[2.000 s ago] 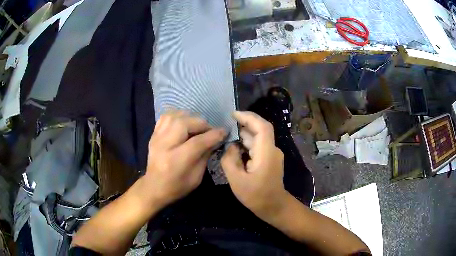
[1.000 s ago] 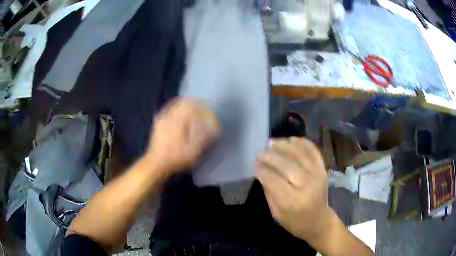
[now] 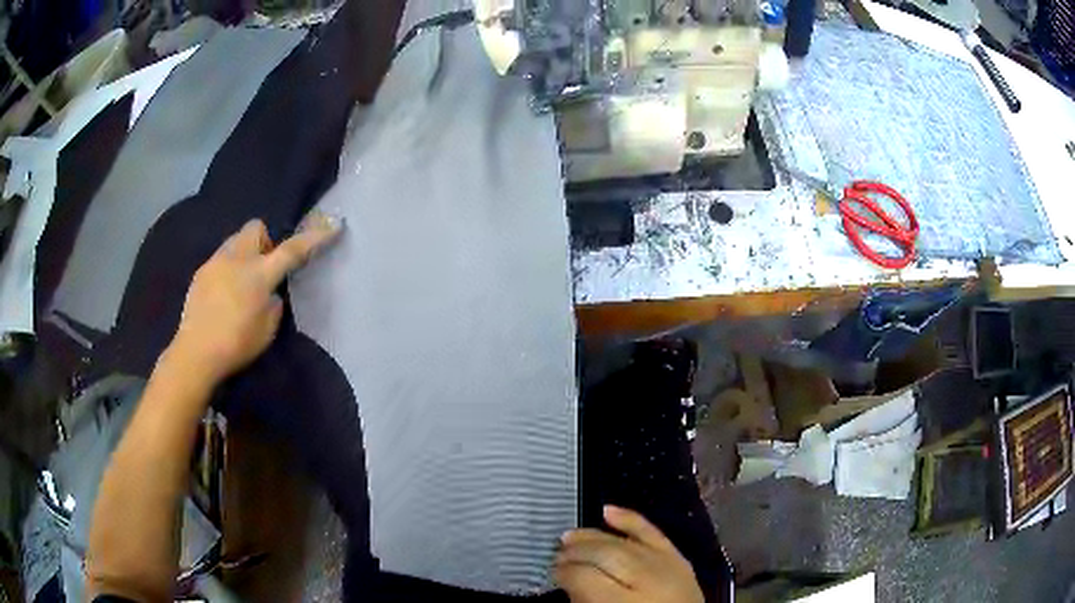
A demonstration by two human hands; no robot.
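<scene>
A long grey panel (image 3: 460, 306) runs from the overlock machine's left front down over the table edge. A thin dark line shows along its right edge. Black cloth (image 3: 312, 395) lies beside and under its left side. My left hand (image 3: 242, 295) is on the black cloth, fingers apart, with the index fingertip on the grey panel's left edge. My right hand (image 3: 625, 565), cut off by the bottom of the picture, pinches the panel's lower right edge. The cream overlock machine (image 3: 660, 88) stands right of the panel's top. The cloth covers its plate.
Red-handled scissors (image 3: 878, 224) lie on pale blue cloth (image 3: 943, 141) at the right. Stacked grey and black pieces (image 3: 177, 153) lie on the table's left. A grey heap (image 3: 106, 471) is low left. The brown table edge (image 3: 731, 309) crosses mid-right, with boxes and papers on the floor below.
Both hands have parted from the panel's lower end; my left hand moved up and left, my right stays at the lower right edge. The panel lies flatter, and more of the machine shows.
</scene>
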